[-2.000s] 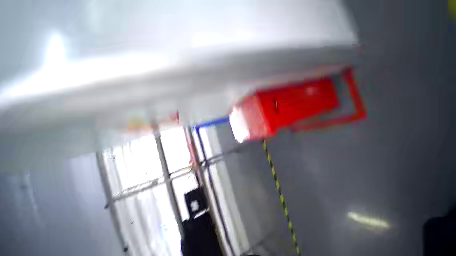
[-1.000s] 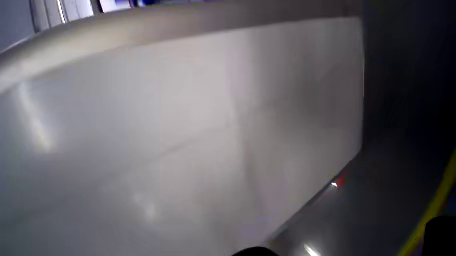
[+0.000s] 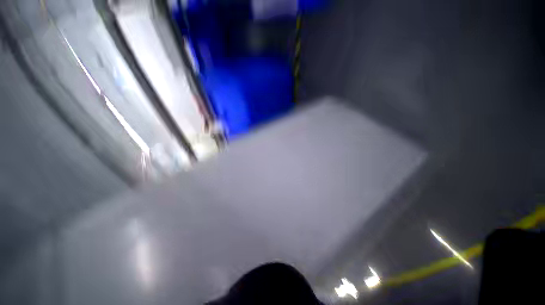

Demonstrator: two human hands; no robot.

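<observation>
Neither of my hands can be made out. A large white pillar (image 3: 299,173) stands nearest in front of me, blurred, its foot on the grey floor. Deep blue plastic crates (image 3: 254,89) show behind it at the upper middle, too blurred to tell their contents. Dark rounded shapes, perhaps my clothing, fill parts of the bottom edge.
A long line bench with a pale frame (image 3: 152,71) runs behind the pillar at the upper left. Yellow floor tape (image 3: 424,271) crosses the grey floor at the lower right. Black-yellow striped tape (image 3: 297,59) runs beside the crates. Bright reflections lie on the floor.
The view has swung around the pillar. The red box seen at its foot earlier is out of view. The blue crates and more of the bench have come into view.
</observation>
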